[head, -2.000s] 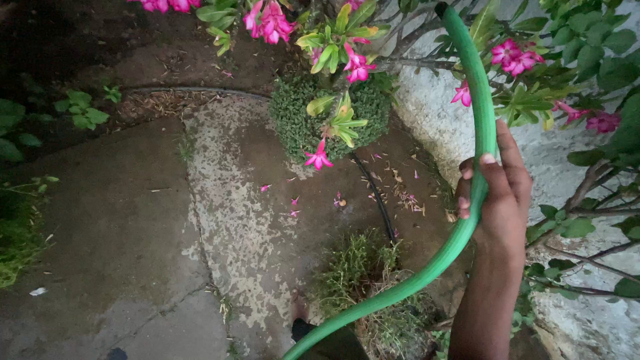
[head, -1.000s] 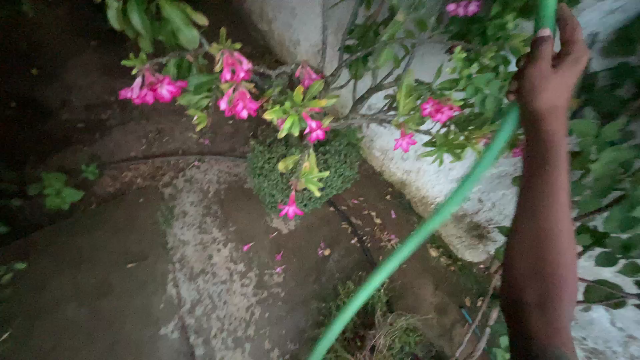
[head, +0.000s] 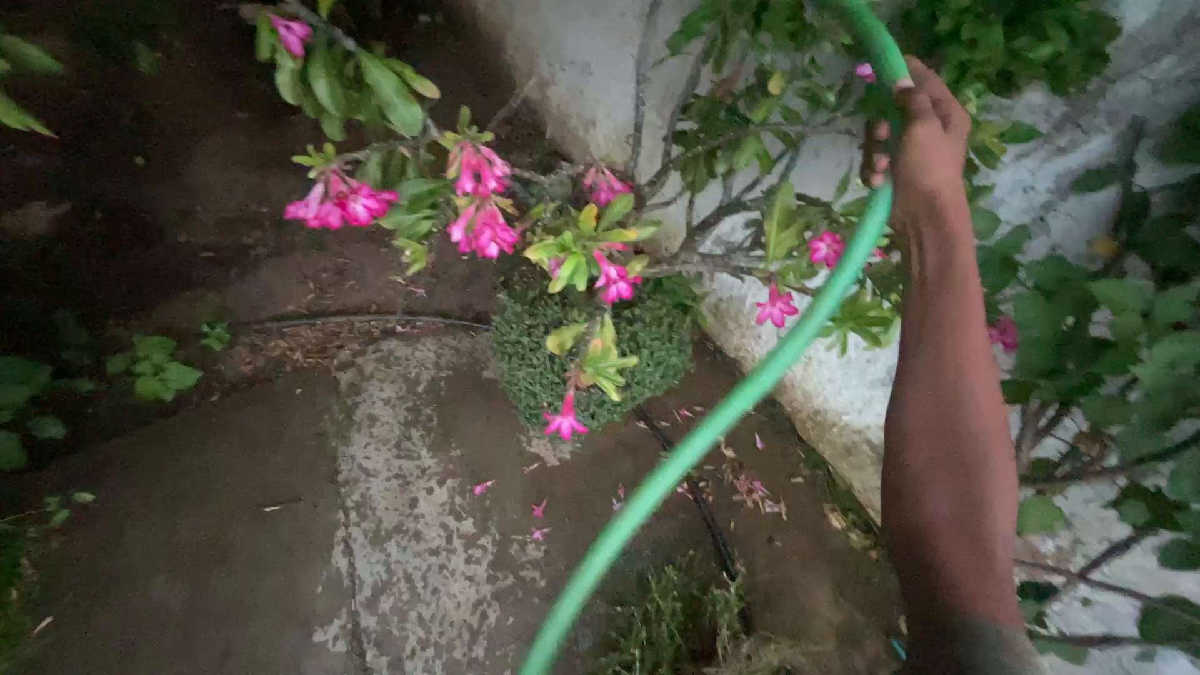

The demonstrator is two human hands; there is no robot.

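Note:
My right hand [head: 923, 141] is closed around a green garden hose [head: 717, 417] at the upper right, with the arm stretched up along the right side. From the hand the hose curves down to the bottom edge; its upper part runs out past the top edge, so its end is hidden. Left of the hand spreads a shrub with pink flowers [head: 483, 234] and long green leaves. Beneath its branches grows a low, rounded, small-leaved green plant [head: 525, 361]. My left hand is not in view.
A pale wall [head: 750, 319] slants down behind the branches. A thin dark pipe [head: 698, 497] lies on the concrete ground [head: 225, 534] among fallen petals. Dry grassy growth [head: 675, 619] stands at the bottom, and leafy branches [head: 1069, 319] fill the right side.
My right hand has moved up and to the right with the hose in its grip. The hose's dark end, seen two seconds ago, is out of the frame. The view has shifted.

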